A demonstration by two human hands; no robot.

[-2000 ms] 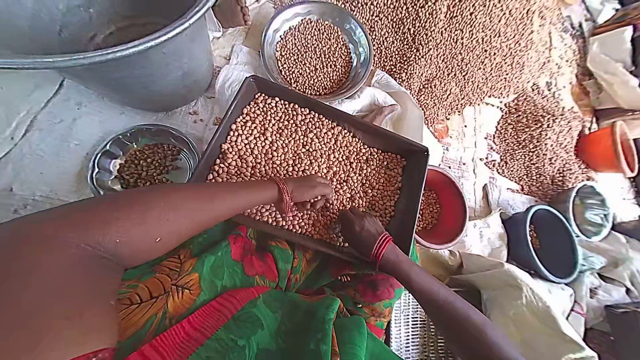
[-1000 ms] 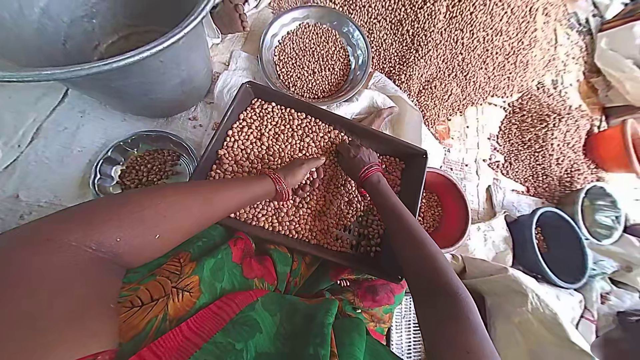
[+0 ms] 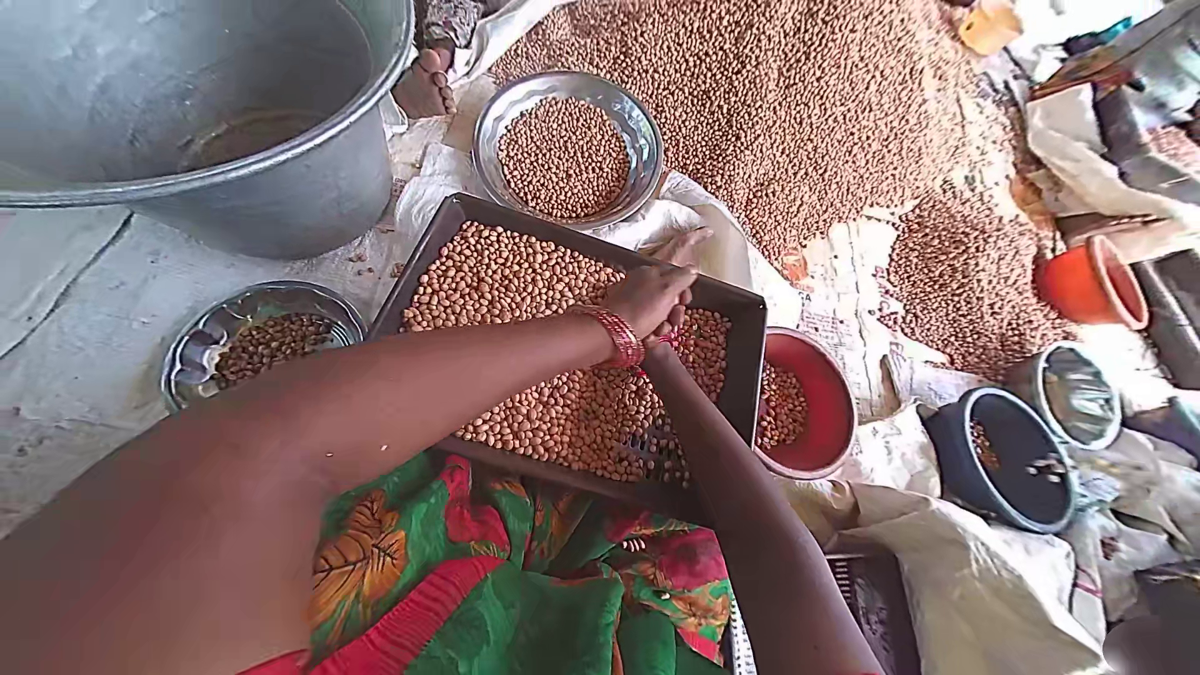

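A dark rectangular tray (image 3: 441,225) with a slotted bottom rests on my lap over green and red patterned cloth. Light brown nuts or seeds (image 3: 516,272) cover most of it, thinner at the lower right where the slots show. My left hand (image 3: 649,298), with red bangles at the wrist, is over the tray's right half, its fingers bent; whether it holds nuts is hidden. My right hand (image 3: 667,328) is mostly hidden beneath and behind it, the two hands touching or overlapping. Just beyond the tray's far edge sits a steel bowl (image 3: 647,164) of the same nuts.
Left are a large metal tub (image 3: 319,206) and a steel dish (image 3: 352,319) of darker nuts. A red bowl (image 3: 834,412) touches or nearly touches the tray's right side. Farther right stand a dark blue bucket (image 3: 956,459) and an orange container (image 3: 1069,281). Nuts are heaped (image 3: 750,112) behind; another person's foot (image 3: 427,89) shows.
My left hand has moved right and away from me, to my right hand. The hands were apart one second ago and now overlap. Nuts now cover more of the tray's right part.
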